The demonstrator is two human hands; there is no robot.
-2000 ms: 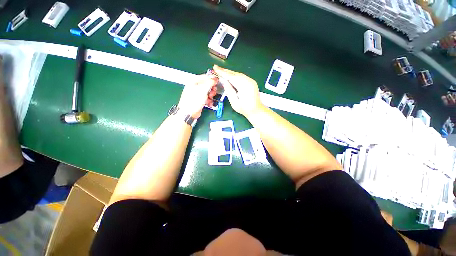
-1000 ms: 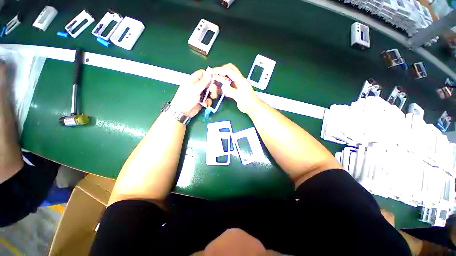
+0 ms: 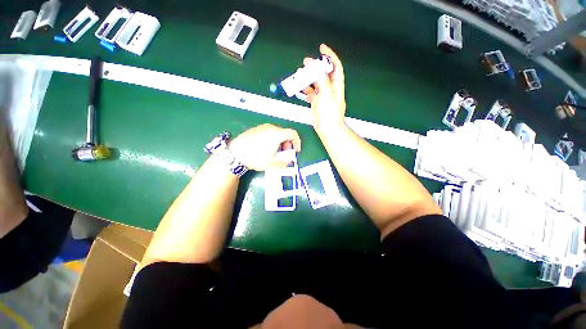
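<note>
My right hand [image 3: 326, 87] holds a white device half-assembly [image 3: 299, 81] over the green conveyor, with a small blue-green end at its left. My left hand [image 3: 266, 146], with a metal watch on the wrist, has its fingers on the top end of a white front cover [image 3: 272, 193] lying on the green bench. Whether it grips that cover firmly is hard to see. A second front cover [image 3: 332, 186] lies tilted just to the right of the first.
A mallet [image 3: 90, 132] lies at left. A large stack of covers [image 3: 501, 186] stands at right. White housings, one a closed unit [image 3: 237, 35], sit on the conveyor belt [image 3: 186, 38] beyond the edge strip [image 3: 193, 90]. An open carton [image 3: 103, 276] is below left. Another person's arm [image 3: 9, 173] is at far left.
My hands have parted. The right moved up over the conveyor with the half-assembly; the left came down to the cover on the bench. Items on the belt have shifted left.
</note>
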